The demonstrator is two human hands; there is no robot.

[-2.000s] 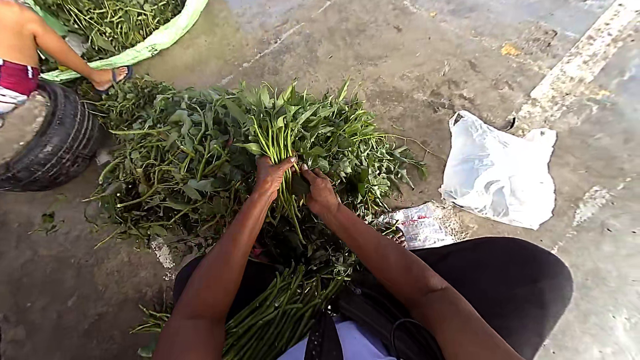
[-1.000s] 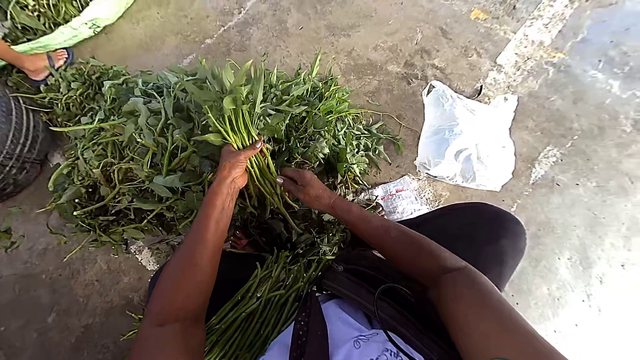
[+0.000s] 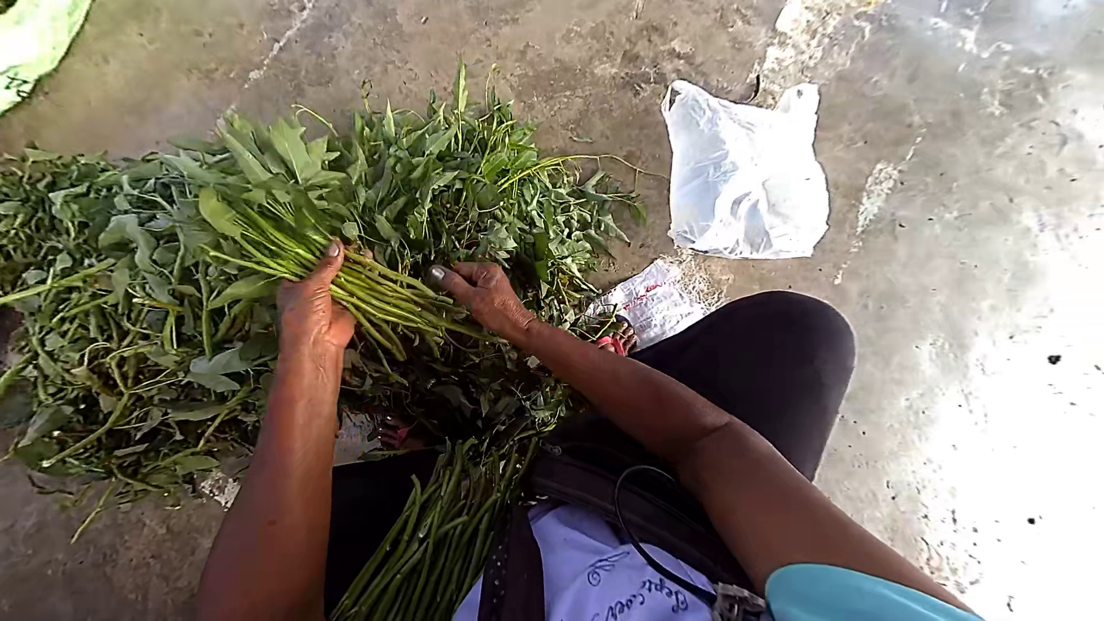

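My left hand (image 3: 317,297) is closed around a bundle of leafy green stems (image 3: 388,297), its leaves toward the upper left and the stem ends toward the lower right. Close to the lower part of these stems is my right hand (image 3: 487,297), thumb toward them and fingers curled; whether it grips any stem is unclear. Beneath both hands spreads a large heap of leafy greens (image 3: 138,345). Another bundle of green stems (image 3: 440,535) lies at my lap, between my legs.
A white plastic bag (image 3: 746,172) lies on the concrete floor (image 3: 931,345) to the right of the heap. Nearer my knee is a crumpled printed sack or wrapper (image 3: 651,302). The edge of a light green sheet or sack (image 3: 34,43) shows at the upper left.
The held bundle has tilted from nearly upright to slanting, with its leaves toward the left. My right hand has come to the lower stems. The view has shifted, and the tire and other person's foot have left it.
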